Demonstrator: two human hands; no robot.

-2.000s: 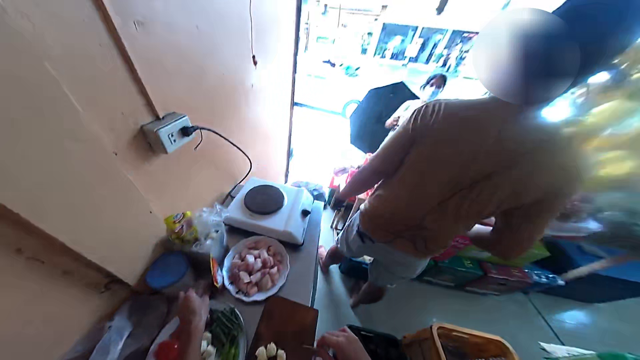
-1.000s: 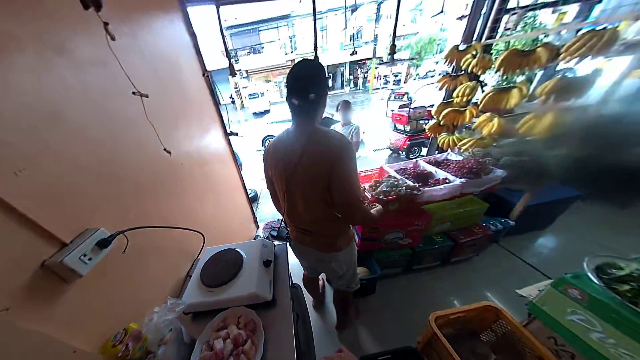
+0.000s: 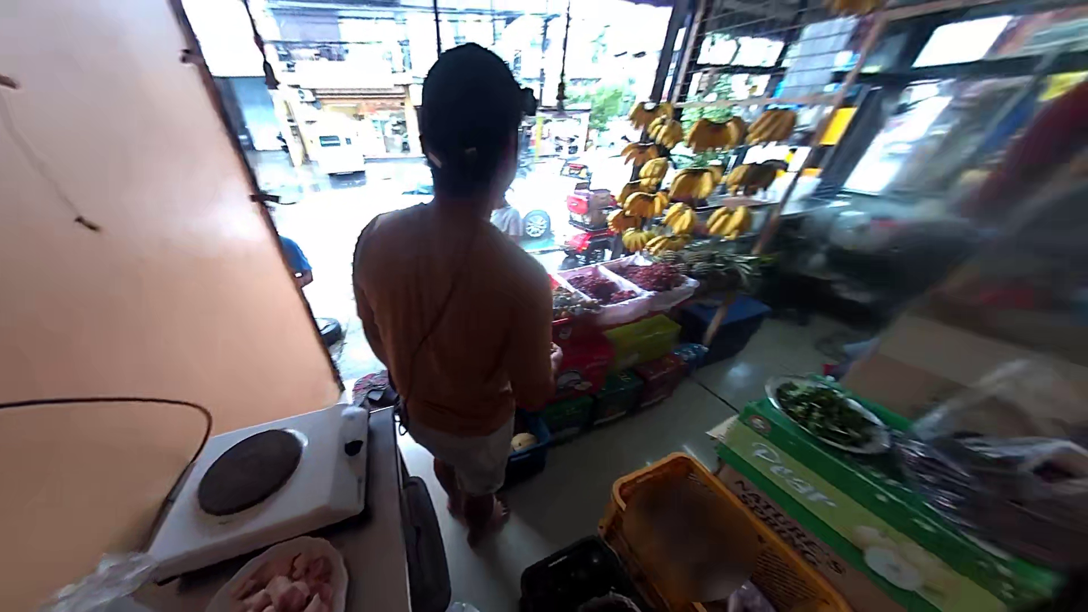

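Neither of my hands is in the head view now. At the lower left a white electric hot plate [image 3: 263,484] with one dark round burner stands on a counter. In front of it, cut off by the bottom edge, is a white plate [image 3: 333,568] of pale pink cut pieces, perhaps meat. A clear plastic bag [image 3: 102,586] lies left of the plate. To the right, a white plate of green leaves [image 3: 823,414] rests on a green cardboard box [image 3: 901,518].
A person in a brown shirt [image 3: 459,314] stands with back turned beyond the counter. An orange plastic crate [image 3: 633,484] and a black crate [image 3: 565,578] sit on the floor. Trays of red fruit [image 3: 599,285] and hanging bananas [image 3: 693,183] are farther back. A wall [image 3: 144,255] is at left.
The view has swung up and to the right. Both hands, seen two seconds ago low over the counter near a chopping board, have left the view.
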